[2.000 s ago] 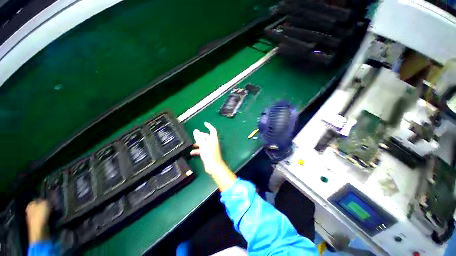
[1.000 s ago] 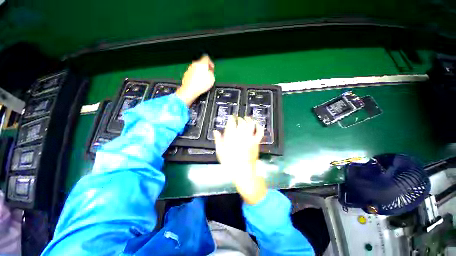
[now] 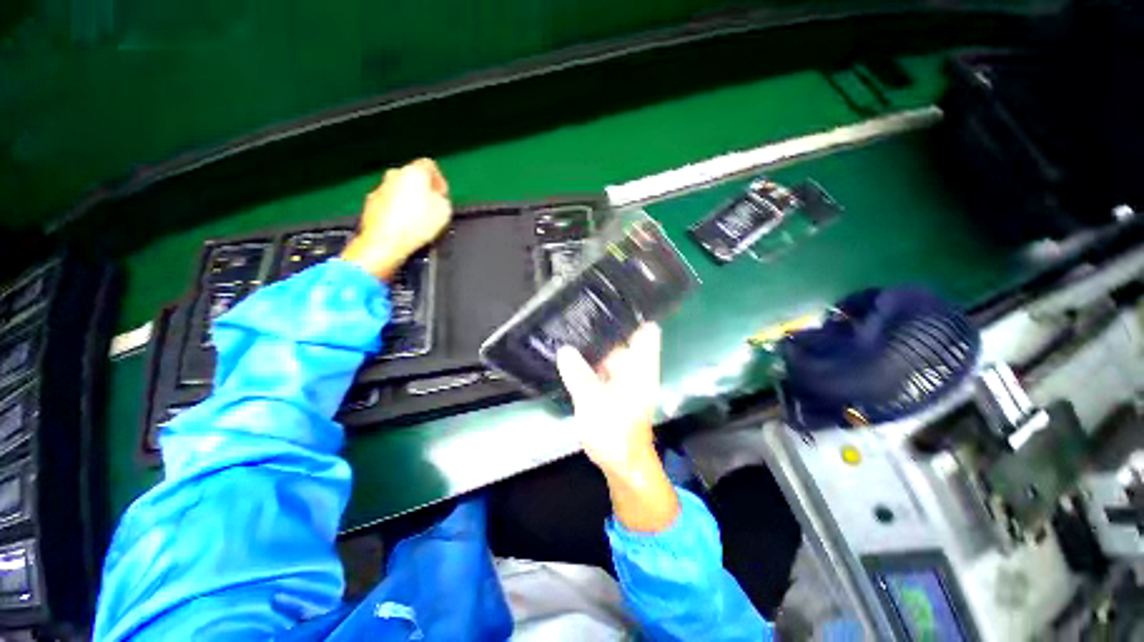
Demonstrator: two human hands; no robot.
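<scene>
My right hand (image 3: 617, 399) grips a part-built phone (image 3: 583, 307) by its near edge and holds it tilted above the right end of the foam tray (image 3: 487, 278). Part-built phones (image 3: 232, 295) lie in the tray's pockets, and one pocket right of my left hand is bare. My left hand (image 3: 408, 213) is curled over the tray's far edge; its fingertips are hidden, so I cannot tell if it holds anything. Another tray lies under this one.
Another part-built phone (image 3: 743, 223) lies on the green bench beside a thin clear-looking frame (image 3: 803, 220). A dark blue fan (image 3: 884, 357) stands at the bench edge, with a white machine (image 3: 815, 483) at right. A filled tray (image 3: 57, 426) is at far left, black trays (image 3: 1022, 138) at far right.
My right hand has taken hold of a part-built phone and lifted it, leaving a bare pocket. My left hand stays over the tray's far side. The view has shifted.
</scene>
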